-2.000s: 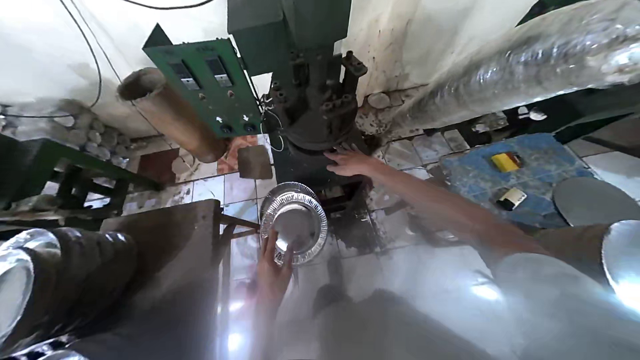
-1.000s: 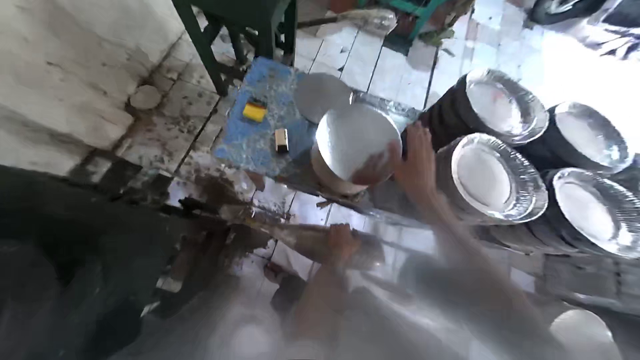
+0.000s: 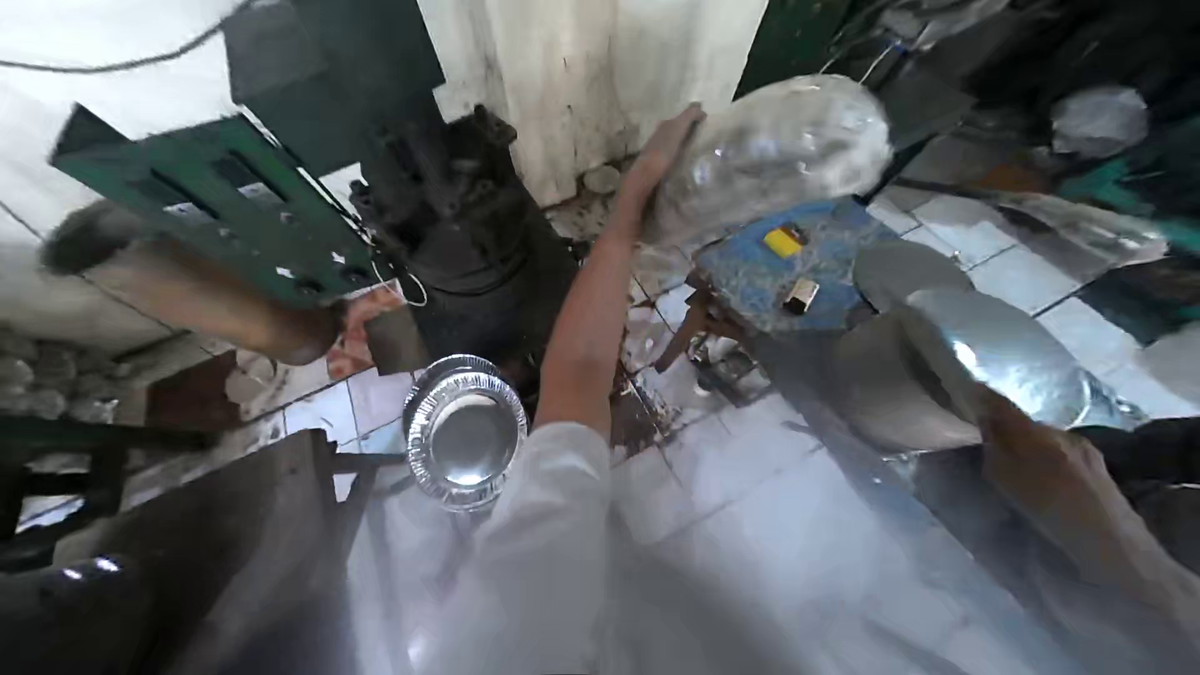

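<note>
My left hand [image 3: 667, 145] reaches far forward, its fingers closed on the near-left end of a clear plastic-wrapped bundle [image 3: 783, 155]. At the right, my blurred right hand [image 3: 1041, 455] is against the lower edge of a shiny round metal sheet [image 3: 1012, 352], which tilts beside a stack of round discs [image 3: 886, 384]; its fingertips are hidden. Fluted foil pans [image 3: 469, 441], at least two overlapping, lie left of my left forearm, below a dark press machine [image 3: 459, 225].
A green control box [image 3: 216, 206] and a brown cylinder [image 3: 206, 295] stand left. The blue-topped bench [image 3: 750, 281] holds a yellow item [image 3: 783, 242] and a small box [image 3: 801, 295]. A dark table [image 3: 216, 525] is at the lower left.
The view has swung back left from the stacked foil pans. My left hand has gone from low beside the bench to far forward. The shiny sheet now stands tilted by my right hand.
</note>
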